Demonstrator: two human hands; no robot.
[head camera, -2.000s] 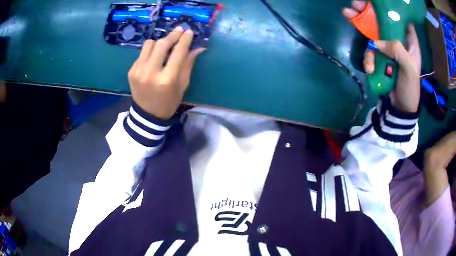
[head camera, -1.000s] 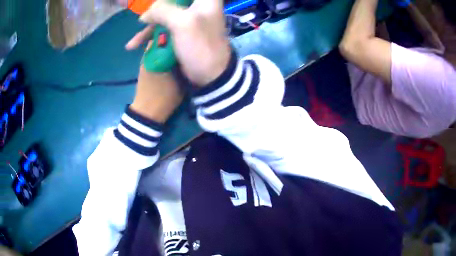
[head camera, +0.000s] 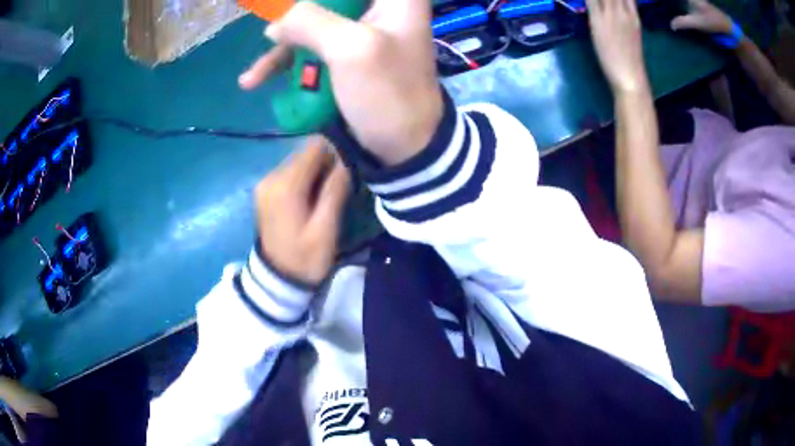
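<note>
The green hot glue gun (head camera: 305, 103) with its orange trigger and red switch is at the top centre, its front cut off by the top edge. My right hand (head camera: 379, 74) is closed around its handle. My left hand (head camera: 301, 209) is just below the gun's handle end, over the bench edge, blurred, with fingers curled. Whether it holds anything is hidden. Black housings with blue cells (head camera: 462, 33) stand at the top, right of the gun.
More housings with blue cells lie at the left (head camera: 68, 261), several in rows above them. A black cord (head camera: 174, 132) crosses the green bench (head camera: 183, 200). A cardboard piece (head camera: 166, 30) is at the top left. A neighbour's arm (head camera: 641, 148) reaches over the bench at the right.
The view has swung right since the first frame. My left hand has come off the housing and, since the second frame, moved down from beside the glue gun. My right hand still grips the gun.
</note>
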